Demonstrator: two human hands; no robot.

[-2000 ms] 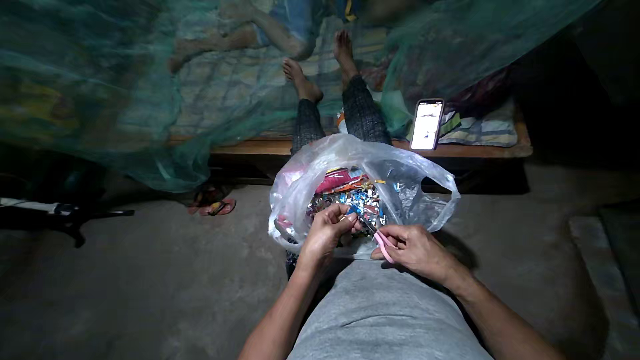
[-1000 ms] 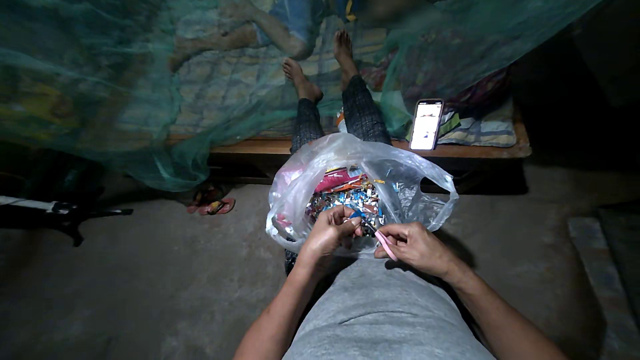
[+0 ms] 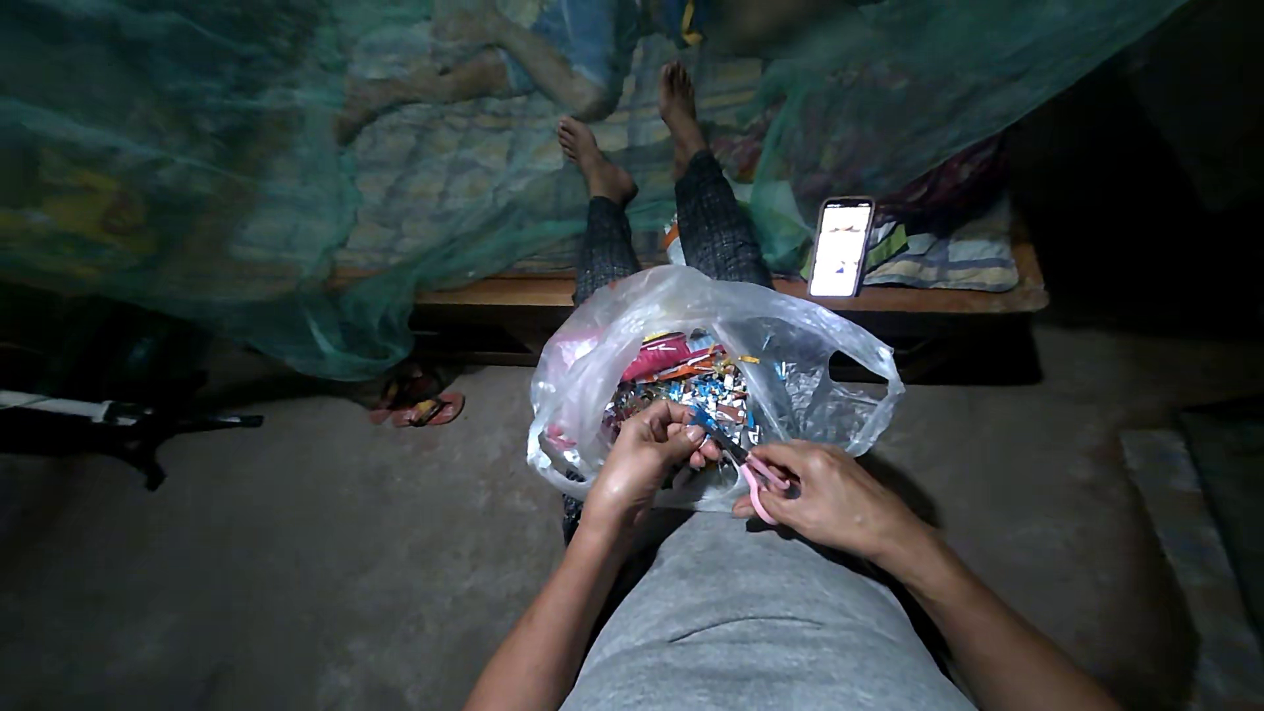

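On my lap rests a translucent plastic bag (image 3: 810,341) with its mouth wide. Inside lie many small cut wrapper pieces (image 3: 719,390), blue, silver and brown, with a pink packet (image 3: 657,357) near the far side. My left hand (image 3: 647,454), over the near edge of the bag, pinches a small blue wrapper piece (image 3: 702,417). My right hand (image 3: 825,494) has its fingers in the pink handles of a pair of scissors (image 3: 758,484). The blades point up and left and meet the blue piece by my left fingertips.
My legs stretch onto a wooden bed platform (image 3: 494,293) with a checked mattress under green netting (image 3: 375,326). A lit phone (image 3: 841,247) leans at its edge. Another person's legs (image 3: 553,74) show behind the netting. Sandals (image 3: 430,408) and a white-and-black stand (image 3: 109,410) are at left.
The pink scissor handles, close together a second ago, are now spread apart in my right hand. Both hands remain over the bag.
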